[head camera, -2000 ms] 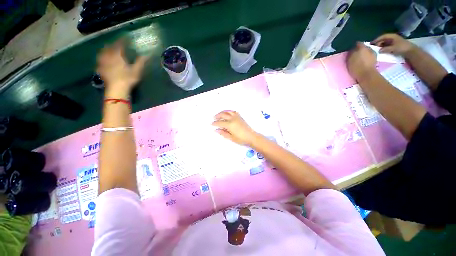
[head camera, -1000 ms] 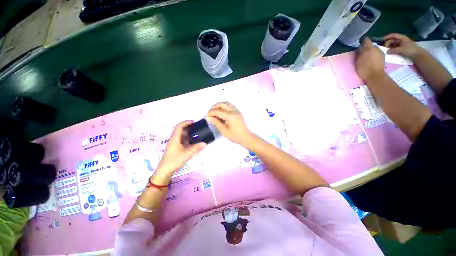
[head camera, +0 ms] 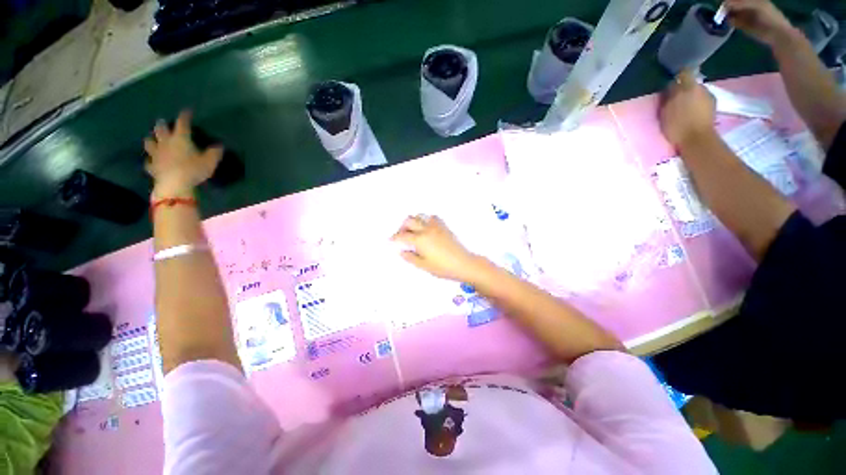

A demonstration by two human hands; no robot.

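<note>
My left hand (head camera: 183, 160) is stretched out over the green belt with fingers spread, beside a bare black cylindrical unit (head camera: 219, 163) partly hidden by it; no grip shows. My right hand (head camera: 431, 246) rests with bent fingers on the glaring white stack of sleeves (head camera: 371, 218); whether it holds a sheet is lost in the glare. A bagged unit (head camera: 339, 121) in a white wrap stands on the belt ahead, its wrap tail reaching the table edge. Another bagged unit (head camera: 448, 88) stands to its right.
Bare black units (head camera: 60, 320) lie at the far left, near lime green cloth (head camera: 26, 422). A white post (head camera: 603, 70) rises at the belt. At right, a neighbour's hands (head camera: 688, 111) are at another wrapped unit (head camera: 694, 42). A brown carton (head camera: 742, 422) is on the floor.
The unit that was between my hands is out of them. My left hand has moved from the table to the belt. A newly wrapped unit stands on the belt; the others have shifted right.
</note>
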